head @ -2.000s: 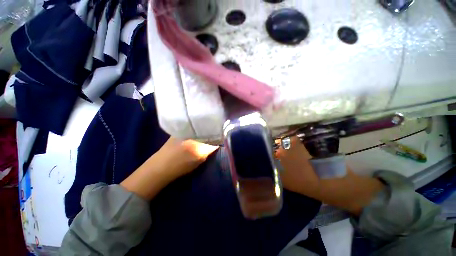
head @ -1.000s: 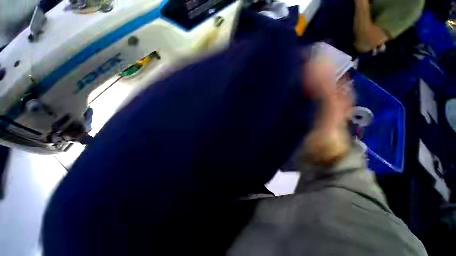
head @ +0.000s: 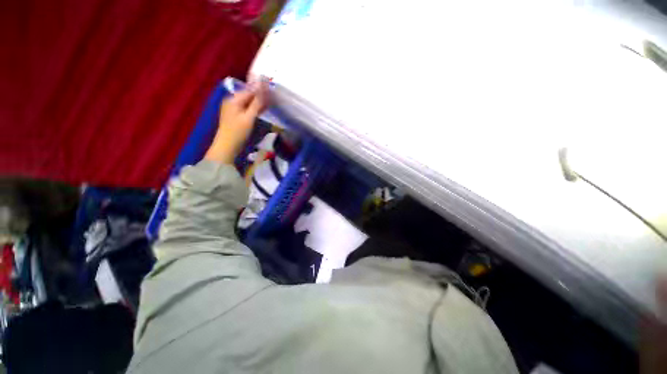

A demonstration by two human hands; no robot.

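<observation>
My left hand (head: 240,120) is at the corner where the white tabletop (head: 439,95) meets the rim of a blue plastic basket (head: 199,139). Its fingers are bent and blurred; whether they grip the rim or the table edge cannot be told. The basket stands beside and partly under the table, with white, dark and some red and yellow items inside. My right hand (head: 655,318) is a dark blur cut off by the right edge, by the table's front edge. What it does cannot be told. The navy cloth is not recognisable on the tabletop.
Red cloth (head: 110,88) covers the upper left. Mixed dark and coloured cloth items (head: 117,234) lie at the left. A pale, jagged-edged piece (head: 333,234) lies under the table by my sleeve. A thin dark line crosses the tabletop at the right.
The view has swung from the machine head and navy cloth to the table's left end. The large navy cloth has left view. My left hand now reaches to the basket and table corner.
</observation>
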